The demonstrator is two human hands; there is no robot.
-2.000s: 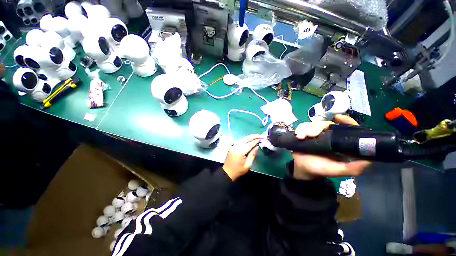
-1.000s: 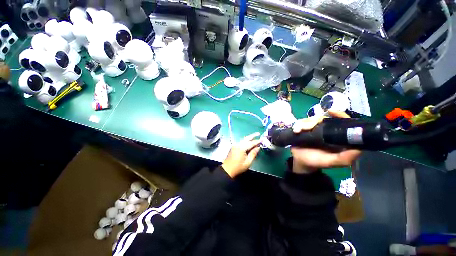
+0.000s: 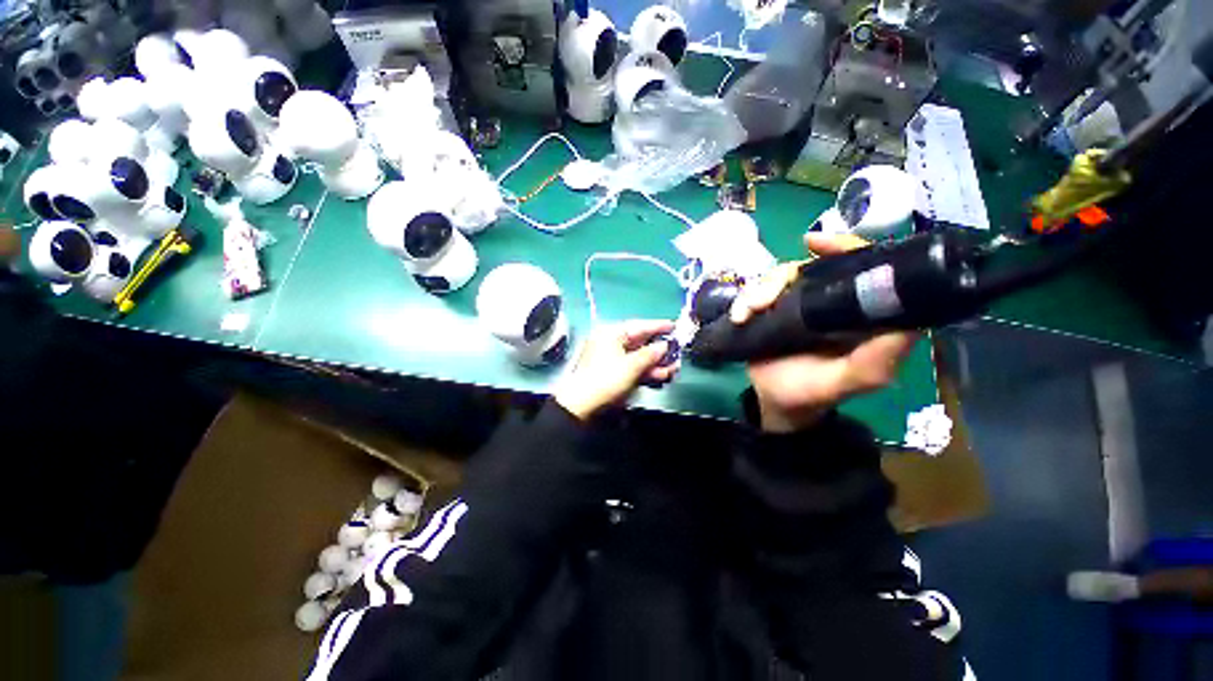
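Note:
My right hand (image 3: 814,366) is wrapped around the thick black electric screwdriver (image 3: 851,295), which lies nearly level with its tip end pointing left. My left hand (image 3: 619,366) is at the bench edge, its fingertips pinched at a small white and dark camera part (image 3: 681,333) beside the driver's front end. The part is mostly hidden by the fingers and the driver, and the bit cannot be seen. A white cable (image 3: 589,273) loops behind the part. A pan-tilt camera (image 3: 523,314) stands just left of my left hand.
Many white cameras (image 3: 127,177) crowd the bench's left end near a yellow-handled tool (image 3: 154,272). A clear plastic bag (image 3: 678,140) lies mid-bench. A camera (image 3: 875,202) and white sheet (image 3: 947,170) are at right. An open carton (image 3: 220,532) with white balls stands below.
The view has shifted, so the bench sits higher. The driver now slants, its cord end raised. My left fingers have curled in closer around the small part.

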